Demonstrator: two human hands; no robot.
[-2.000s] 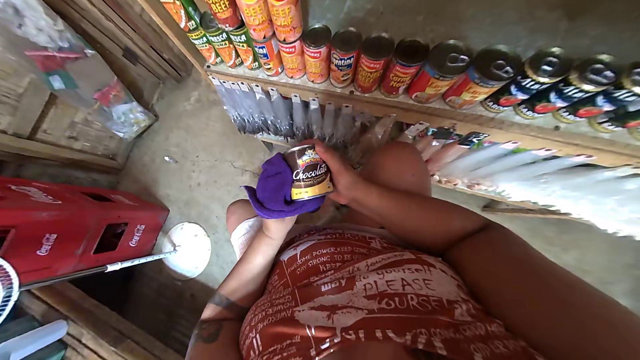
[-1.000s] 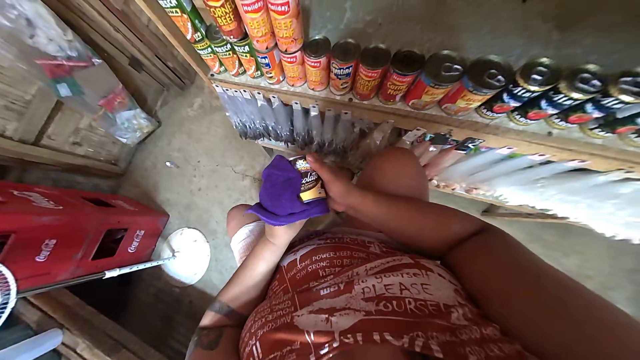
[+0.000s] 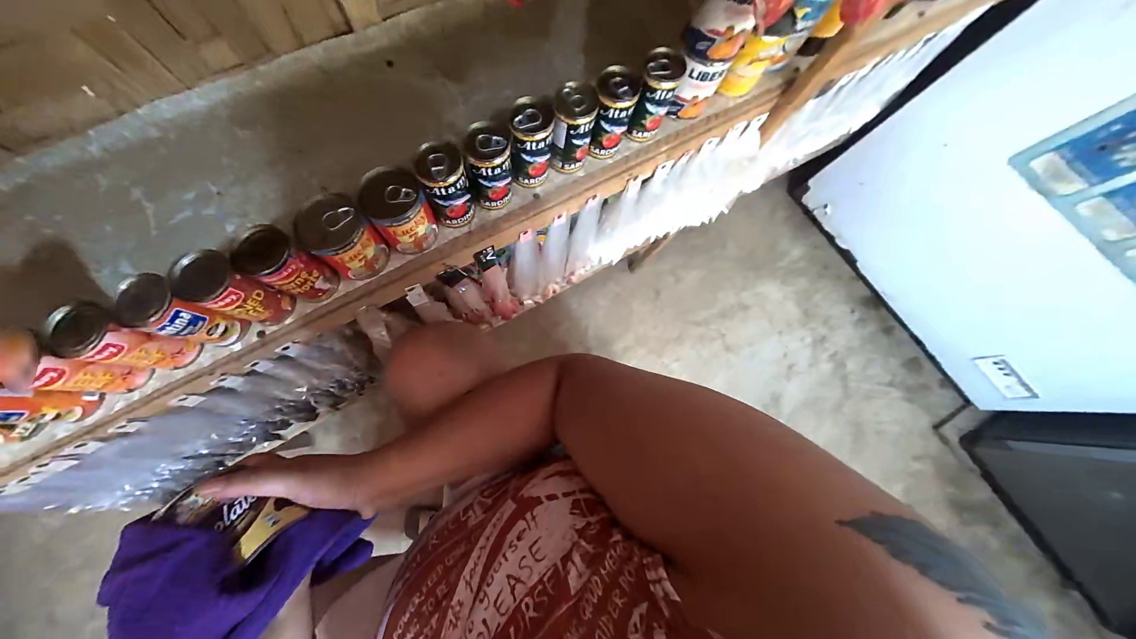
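Note:
At the lower left, a brown chocolate can (image 3: 244,524) lies partly wrapped in a purple cloth (image 3: 191,581). My right hand (image 3: 288,479) rests over the can's upper side with its fingers around the rim. The cloth covers my left hand, which holds can and cloth from below; only the wrist and forearm come out under the purple folds. My right arm reaches across in front of my knee.
A wooden shelf (image 3: 395,277) ahead carries a row of food cans, among them sardine cans (image 3: 532,146). Plastic packets (image 3: 222,417) hang along its underside. At the right stand a white appliance (image 3: 967,266) and a dark box-like object (image 3: 1065,497). Bare concrete floor (image 3: 728,311) lies between.
The view has swung far to the right. Both hands still hold the can and cloth; between the two earlier frames the purple cloth came to cover more of the can.

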